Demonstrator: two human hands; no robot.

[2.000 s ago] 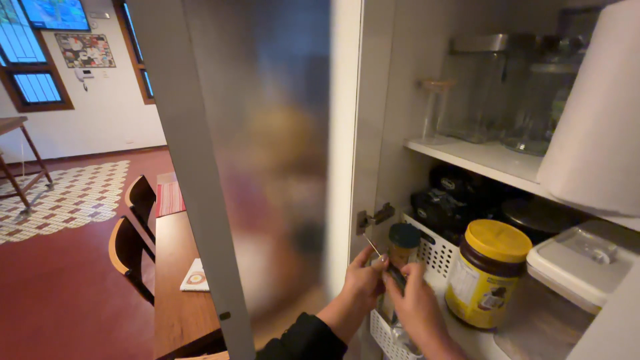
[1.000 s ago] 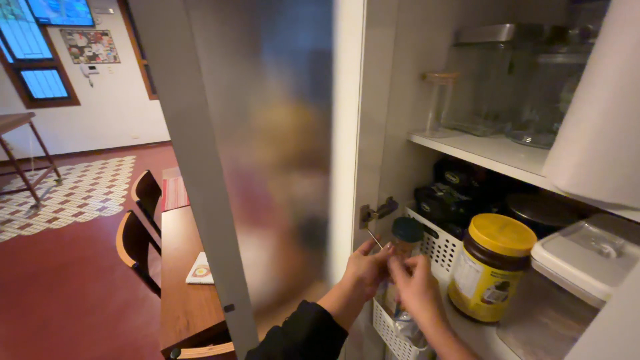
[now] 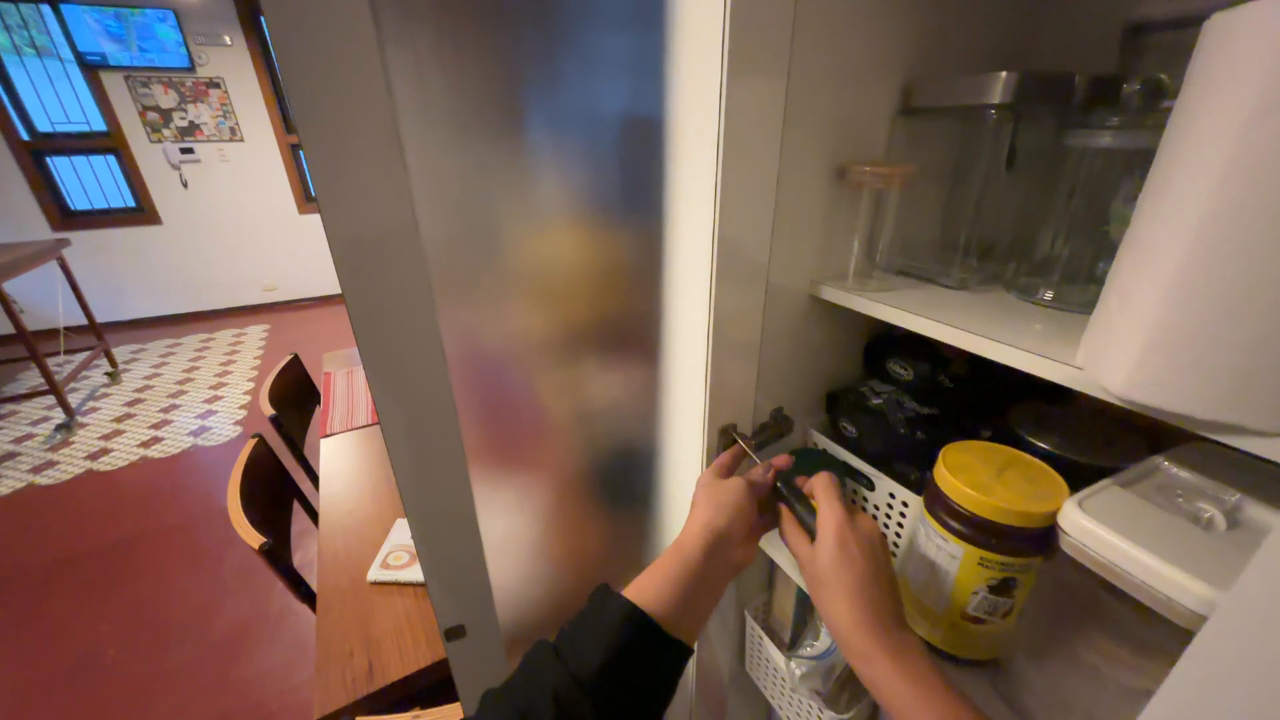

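Observation:
A screwdriver with a dark handle is in my right hand, its thin metal shaft pointing up and left. The tip reaches the metal cabinet hinge, which joins the cabinet door's frame to the side panel. My left hand is just below the hinge, with fingertips at the shaft near the handle. Whether these fingers grip the shaft or only steady it is hard to tell. The open door has a frosted panel and stands to the left of both hands.
Right of my hands are a yellow-lidded jar, a white perforated basket and a lidded plastic container. Glass jars and a paper roll are higher up. A lower basket sits beneath. Beyond the door are a wooden table and chairs.
Both hands stay close below the hinge with the screwdriver. The right hand's fingers have shifted around the handle, and more of the handle shows than one second ago.

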